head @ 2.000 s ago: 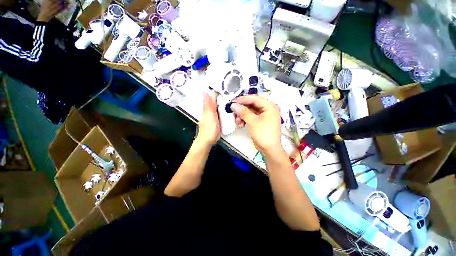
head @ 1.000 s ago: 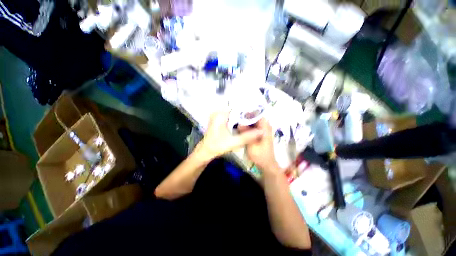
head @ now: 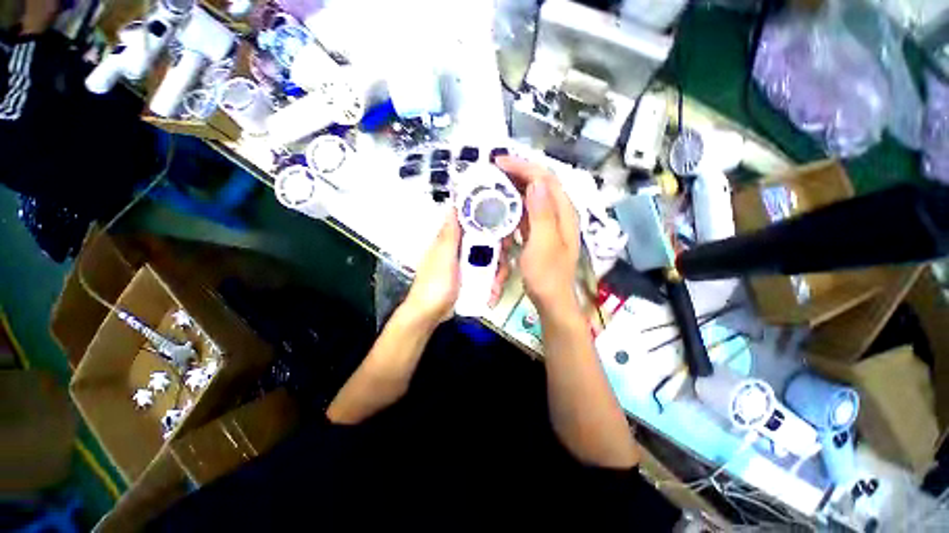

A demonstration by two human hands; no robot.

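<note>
A white handheld fan (head: 479,281) is held upright above the bench's near edge, its round ringed head away from me and a black square on its handle. My left hand (head: 437,273) holds the left side of the handle. My right hand (head: 546,234) is around the right side of the head and handle, fingertips by the head's upper edge. Several small black display covers (head: 440,178) lie on the white bench just beyond the fan.
A black electric screwdriver (head: 812,242) reaches in from the right. A metal fixture (head: 583,94) stands behind. White and pale-blue fans (head: 822,401) lie at lower right. Cartons stand at floor left (head: 120,390) and far right. A person's dark sleeve (head: 52,78) shows upper left.
The fan has turned so its ringed head and black square face me. My hands have shifted to its two sides. The black squares beyond are now in plain view.
</note>
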